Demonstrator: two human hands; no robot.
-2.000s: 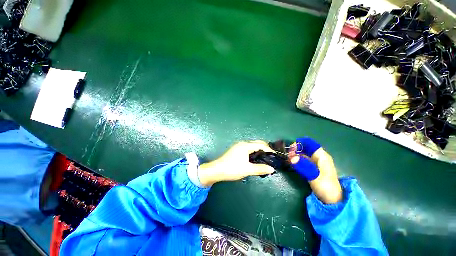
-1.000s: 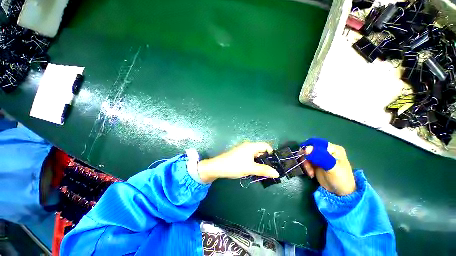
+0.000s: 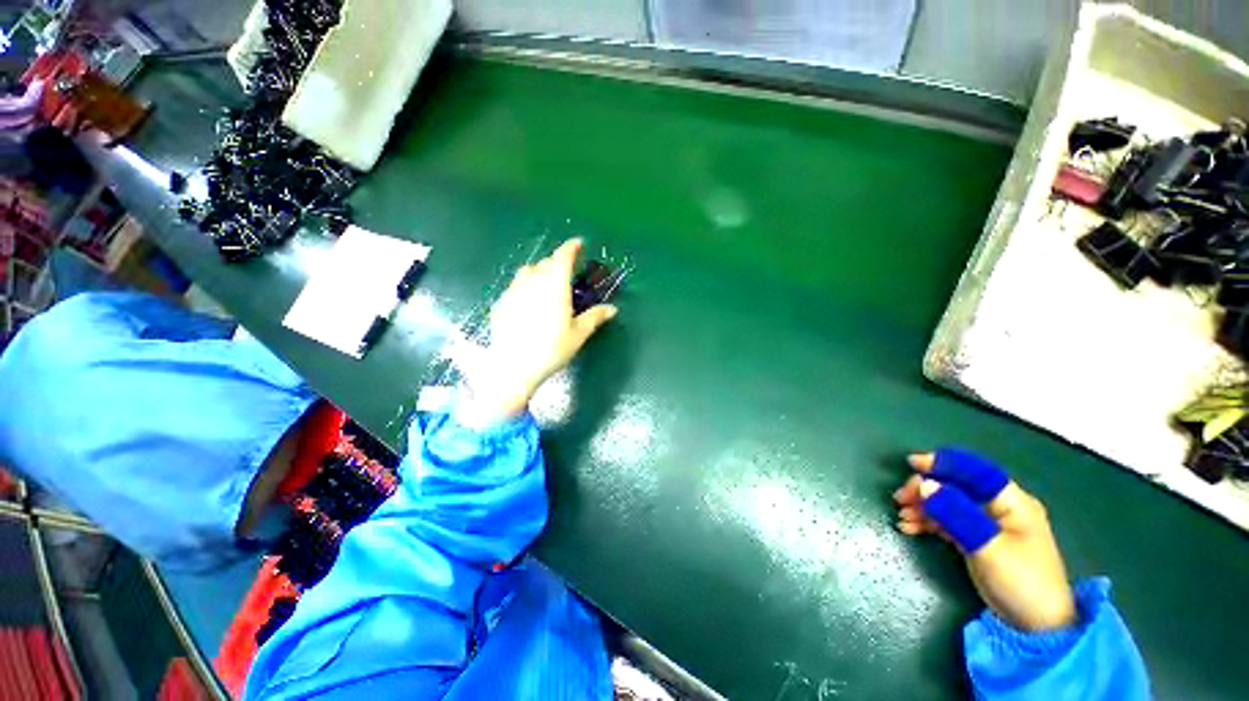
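My left hand (image 3: 532, 329) is stretched out over the middle of the green bench. Black binder clips (image 3: 597, 284) with thin wire handles show between its thumb and fingers, at or just above the bench top. How firmly they are held is hard to see. My right hand (image 3: 997, 527), with blue wraps on two fingers, is over the bench at the lower right. Its fingers are loosely curled, and nothing shows in them.
A foam box (image 3: 1007, 295) of loose clips stands at the right. Another foam box (image 3: 370, 82) lies tipped at the back left beside heaped clips (image 3: 260, 185). White paper (image 3: 354, 290) with clips lies left. A person in blue (image 3: 151, 418) is beside a red tray (image 3: 254, 623).
The view has swung left. My left hand has moved away from my right hand, forward and left, with the clips. My right hand has let go of them and is apart.
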